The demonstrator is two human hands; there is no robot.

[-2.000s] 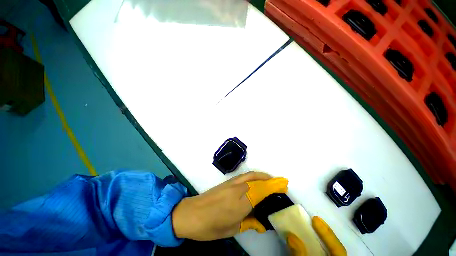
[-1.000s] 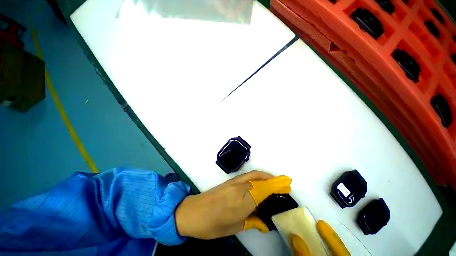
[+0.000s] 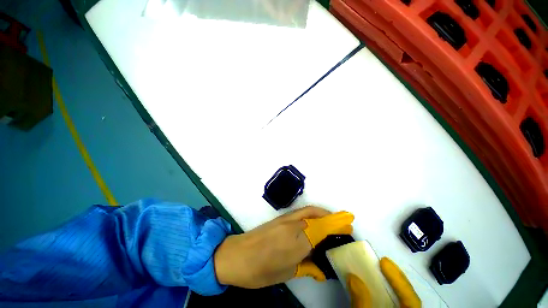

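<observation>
My left hand (image 3: 267, 249), with yellow-orange finger cots and a blue sleeve, grips a black smartwatch body (image 3: 328, 252) low in the view. My right hand (image 3: 384, 287) is cut off by the bottom edge; only its yellow-covered fingers show, holding a cream wiping pad (image 3: 360, 269) against the watch body and covering part of it. One more watch body (image 3: 284, 187) lies on the white mat (image 3: 240, 144) above my left hand. A watch body with a white patch (image 3: 422, 229) and another black one (image 3: 450, 263) lie to the right.
A red-orange foam tray (image 3: 474, 114) with black units in its pockets stands at the upper right. A clear plastic sheet (image 3: 240, 11) lies at the mat's far end. A dark seam crosses the mat. Blue floor with a yellow line and a dark box (image 3: 25, 90) are at left.
The view has shifted slightly, so the mat's things sit a little further right. Both hands keep their holds; the pad stays on the watch body with only a slight change of angle.
</observation>
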